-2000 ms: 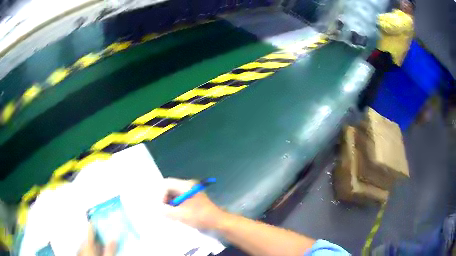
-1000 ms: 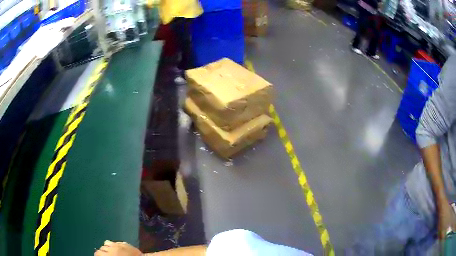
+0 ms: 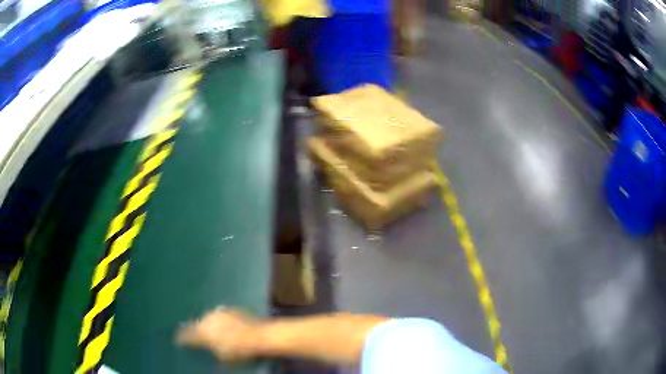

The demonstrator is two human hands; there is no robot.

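Note:
My right hand (image 3: 223,334) is blurred over the green bench top (image 3: 212,219), low in the view, its forearm coming in from the right in a light blue sleeve. Its fingers point left. No pen shows in it, but the blur hides whether the fingers hold anything. My left hand is out of the picture. A small white corner, perhaps paper or card (image 3: 107,370), shows at the bottom edge by the striped tape.
Black-and-yellow tape (image 3: 135,219) runs along the bench. Two stacked brown packages (image 3: 376,131) stand on the grey floor (image 3: 409,292) right of it. An open carton (image 3: 293,280) is beside the bench. Blue totes (image 3: 353,51) stand behind; a blue bin (image 3: 639,172) is at far right.
The view has swung from the white sheets to the bench and aisle. My left hand and the blue pen no longer show. The person at the right has left the view.

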